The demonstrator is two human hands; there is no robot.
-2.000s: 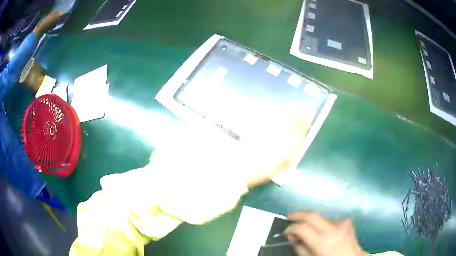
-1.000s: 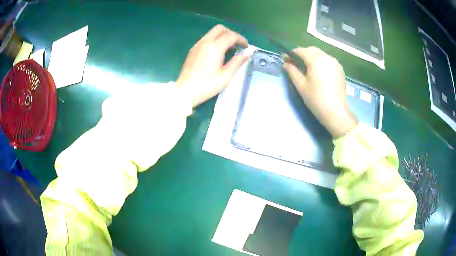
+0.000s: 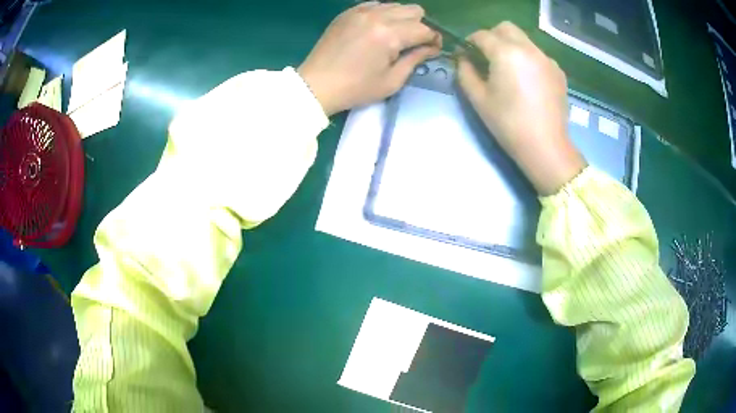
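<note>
The tablet back cover (image 3: 452,169) lies on a white protective sheet (image 3: 343,202) in front of me, its inside shining. My left hand (image 3: 371,56) is at the cover's far left corner, fingertips on or just over the edge. My right hand (image 3: 516,97) is at the same corner, closed on the dark tweezers (image 3: 456,39), which point left toward my left fingers. The fingers hide the tweezer tip and any small piece there. The adhesive sheet (image 3: 444,363), part white and part black, lies nearer me.
A red fan (image 3: 36,173) and pale liner cards (image 3: 101,85) are at the left. A pile of dark slivers (image 3: 700,294) lies right of my right sleeve. More covers (image 3: 605,28) lie at the far right. Blue clothing shows at the lower left edge.
From two seconds ago, the cover is turned and my right hand has gone from the adhesive sheet to the cover's corner. Since one second ago, both hands appear slightly higher in view, closer together.
</note>
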